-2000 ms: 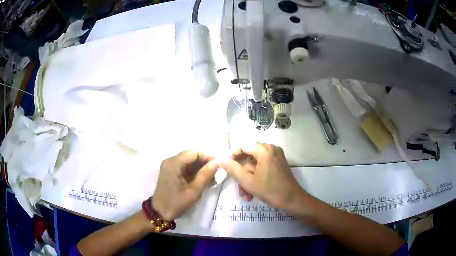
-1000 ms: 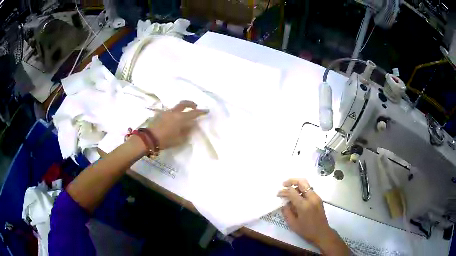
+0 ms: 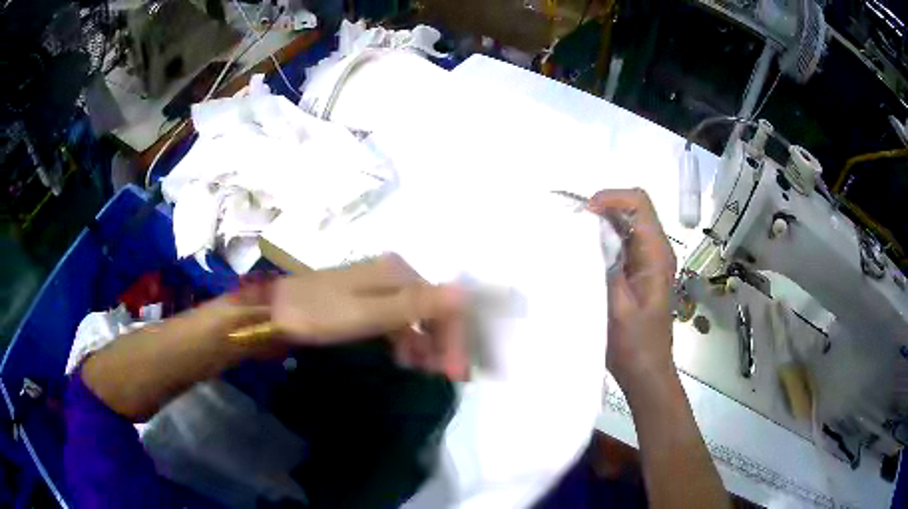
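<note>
A large white fabric piece point(image 3: 538, 398) hangs over the front table edge, overexposed and blending into the white table. My left hand point(image 3: 398, 313) is blurred and holds the fabric near its left edge, at the table's front. My right hand point(image 3: 637, 258) is raised left of the sewing machine and pinches the fabric's right part between thumb and fingers. The sewing machine point(image 3: 796, 234) stands at the right, with no hand at its needle area.
A crumpled white fabric pile point(image 3: 279, 169) lies at the left table edge. A blue bin point(image 3: 70, 268) with white and red cloth stands below it. Dark snips point(image 3: 745, 340) and a tan block point(image 3: 794, 388) lie under the machine arm. A lamp point(image 3: 689, 187) hangs left of the machine head.
The view has turned further left. My left hand has moved from the fabric on the table towards the front edge. My right hand has lifted up with the fabric, which now hangs lower in front.
</note>
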